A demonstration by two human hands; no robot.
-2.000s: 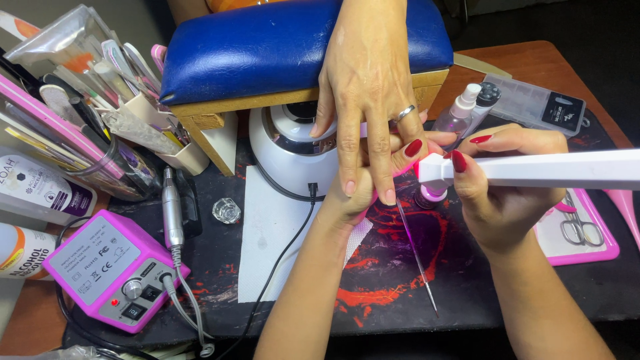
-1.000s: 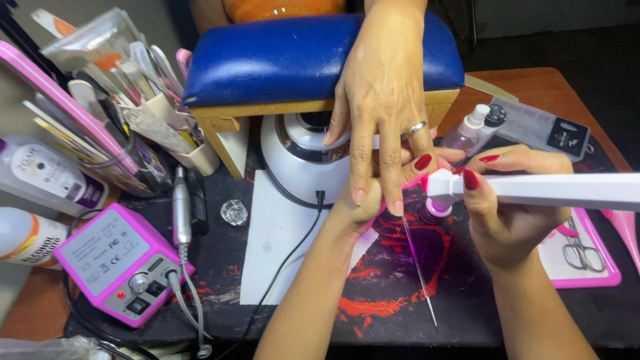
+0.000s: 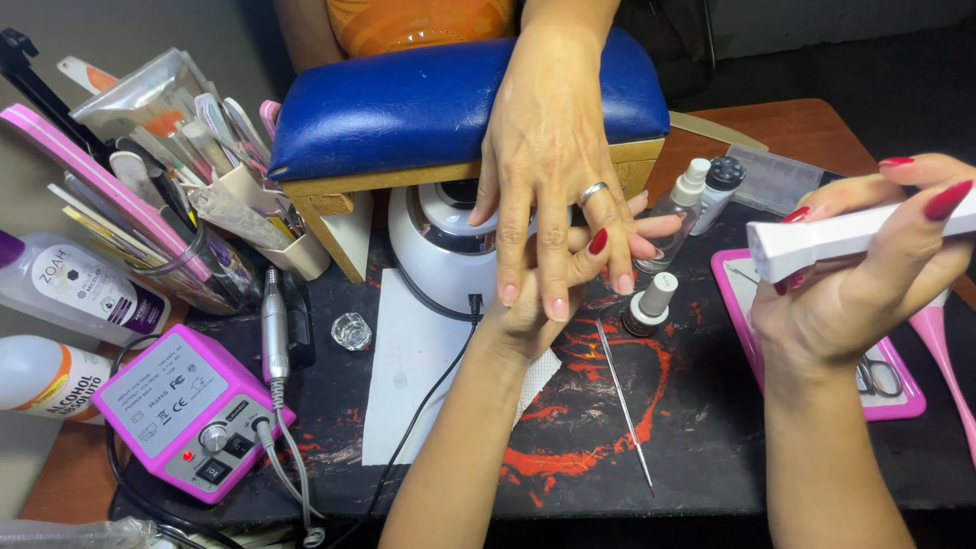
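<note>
Another person's hand [image 3: 545, 152], with a ring on one finger, lies palm down over a blue padded armrest [image 3: 396, 99]. Beneath its fingers is my left hand [image 3: 541, 305], its thumb resting on the ring finger. My right hand [image 3: 862, 267], at the right, grips a white handheld lamp [image 3: 831, 240], which is apart from the other person's fingers and shows no glow. A nail polish bottle [image 3: 648, 305] with a white cap stands between my hands. Below it lies a thin metal nail tool [image 3: 625, 408].
At left are a pink nail drill box [image 3: 191, 412], its handpiece [image 3: 274, 328], bottles and a cup of nail files [image 3: 198, 267]. A white lamp base [image 3: 442, 252] stands under the armrest. Right of centre are a spray bottle [image 3: 675, 217] and a pink tray [image 3: 892, 412] with scissors [image 3: 881, 377].
My right hand has moved the white lamp to the right, off the other person's fingers. The pink-purple glow around them is gone, and my left thumb now lies nearer their ring finger.
</note>
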